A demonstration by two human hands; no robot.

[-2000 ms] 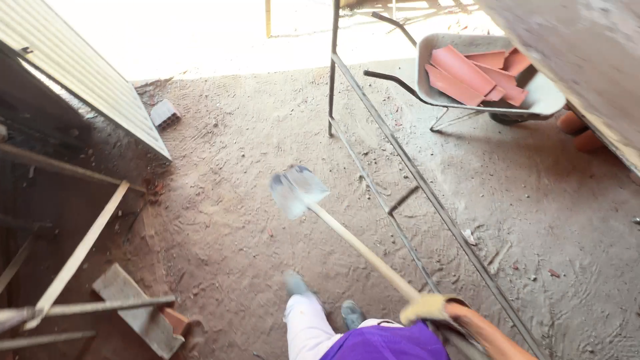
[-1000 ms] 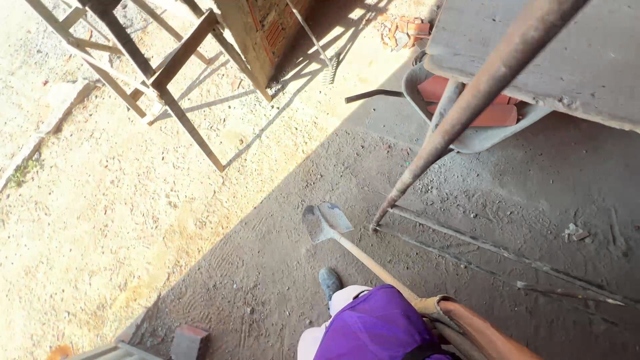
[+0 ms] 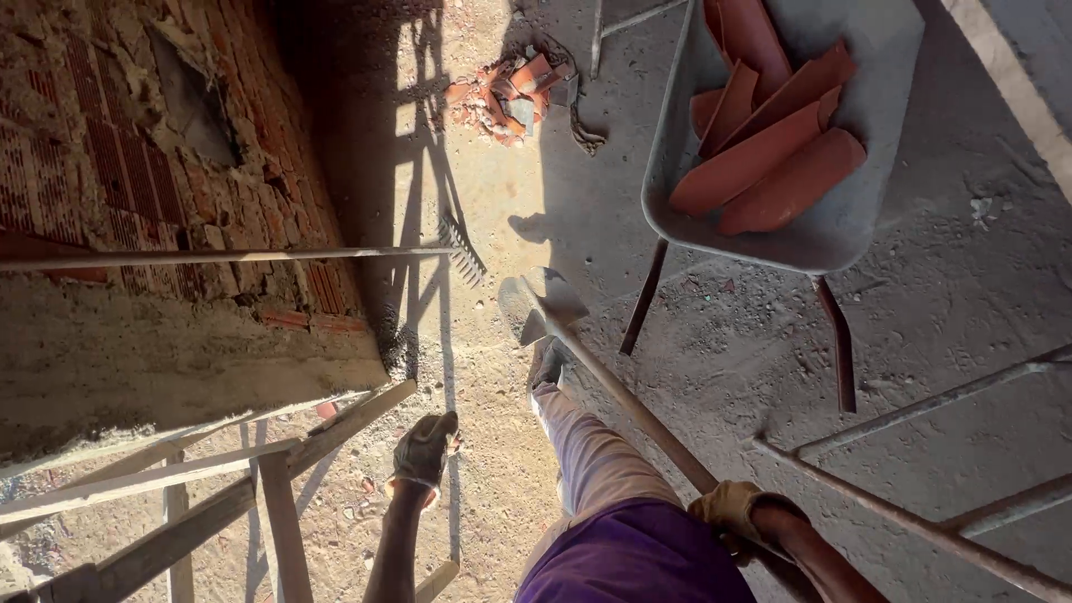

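My right hand (image 3: 727,512), in a worn tan work glove, is closed around the wooden handle of a shovel (image 3: 628,402). The shovel's metal blade (image 3: 543,306) is just beyond my leading foot, at the middle of the view. My left hand (image 3: 425,448), in a dark, dirty glove, hangs over the sunlit ground to the left of my leg. Its fingers look curled, and whether anything small is inside them cannot be told. A garden rake (image 3: 461,251) lies beyond it, its handle reaching left across the front of the brick wall.
A metal wheelbarrow (image 3: 762,251) holding broken clay roof tiles (image 3: 770,159) stands at the upper right. Tile rubble (image 3: 511,96) lies ahead. A broken hollow-brick wall (image 3: 167,167) rises at left, above a wooden frame (image 3: 280,528). Metal scaffold bars (image 3: 913,523) cross the lower right.
The view has moved a long way, to the wall and rake. My left hand has come into view. My right hand still holds the shovel, and the wheelbarrow now shows uncovered by the board.
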